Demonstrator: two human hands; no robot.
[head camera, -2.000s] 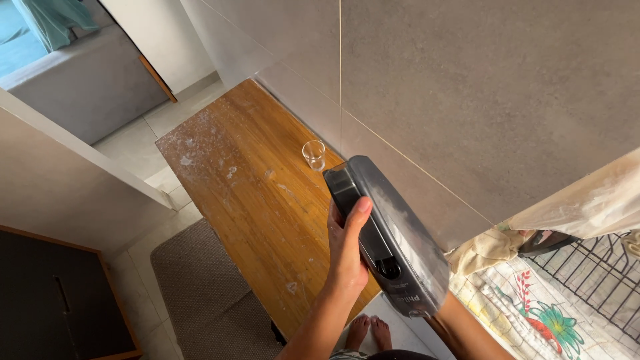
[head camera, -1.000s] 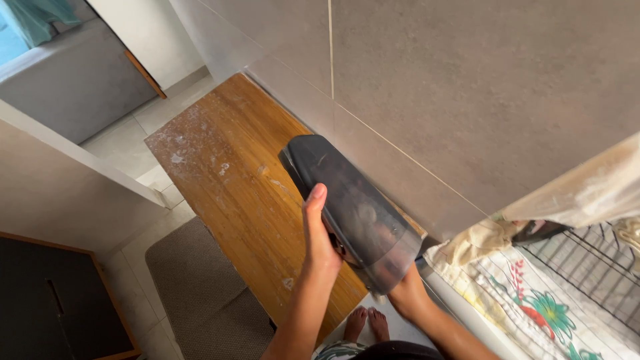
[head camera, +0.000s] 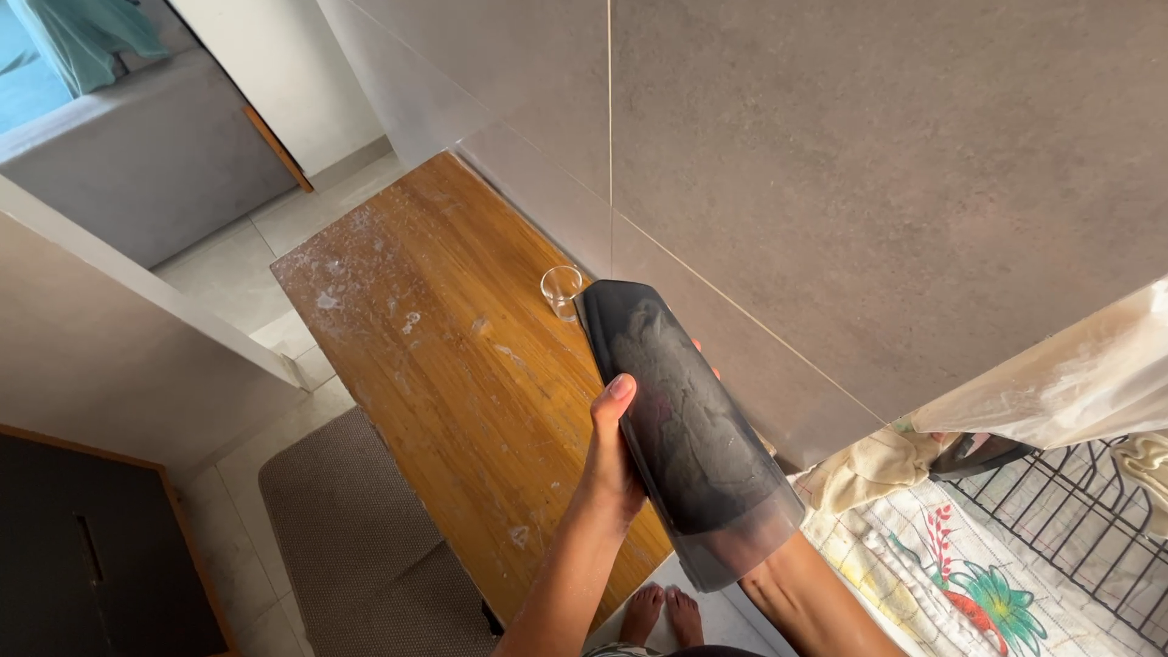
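Note:
My left hand (head camera: 625, 438) grips a dark translucent plastic container (head camera: 693, 411), its thumb along the near side and fingertips showing past the far edge. The container is tilted over the wooden table. My right hand (head camera: 730, 511) reaches into its open lower end; the wrist shows at the rim and the fingers are blurred behind the smoky plastic, so what they hold or touch is hidden. A clear drinking glass (head camera: 562, 292) stands on the table just beyond the container's upper end.
The wooden table (head camera: 438, 301) bears whitish smears and runs along a tiled wall (head camera: 821, 182). At the right lie a patterned cloth (head camera: 949, 557), a black wire rack (head camera: 1077, 520) and a beige cloth (head camera: 871, 474). A grey mat (head camera: 365, 547) lies on the floor, near my feet.
The container has turned in my left hand, so a different side faces up than two seconds ago. The glass, out of sight one second ago, shows again.

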